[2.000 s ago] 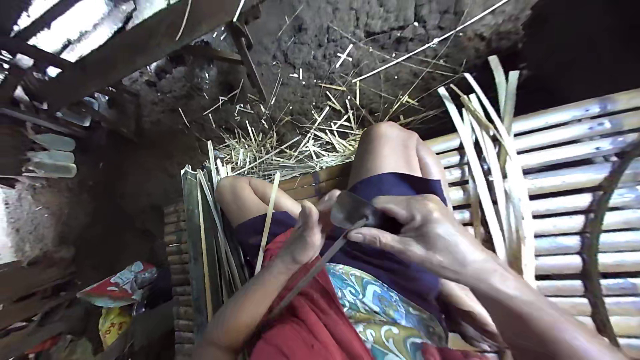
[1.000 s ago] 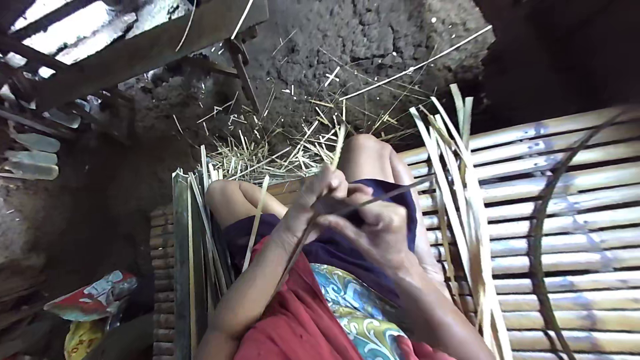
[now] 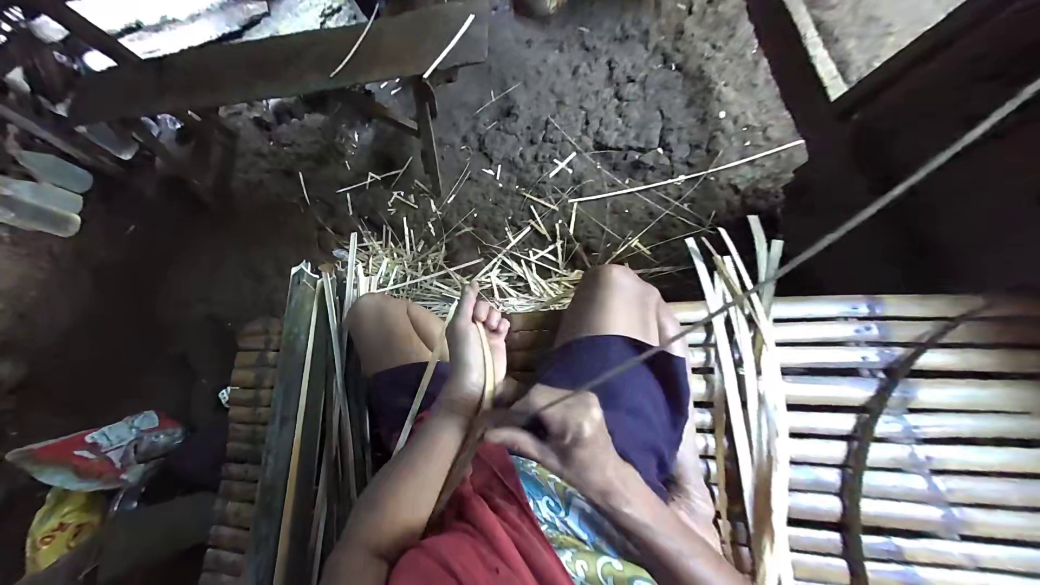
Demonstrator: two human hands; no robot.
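Note:
My left hand [image 3: 478, 349] is raised between the knees with its fingers curled on a thin split strip [image 3: 488, 370], probably bamboo, that runs down along the wrist. My right hand [image 3: 561, 422] is closed near the left wrist, around a dark tool whose handle and blade are blurred and mostly hidden. A long thin strip [image 3: 845, 231] stretches from the right hand up to the upper right. Another pale strip [image 3: 424, 382] stands beside the left forearm.
A bamboo slat bench [image 3: 910, 451] spans the right, with a bundle of split strips [image 3: 751, 382] and a dark curved strip [image 3: 861, 455] on it. More strips lean at the left. Shavings [image 3: 520, 264] litter the ground ahead. A wooden beam [image 3: 284, 65] crosses the upper left; plastic bags [image 3: 97, 455] lie lower left.
The hands were together above the lap; now the left hand is farther forward and the right is by its wrist. The long strip now reaches toward the upper right.

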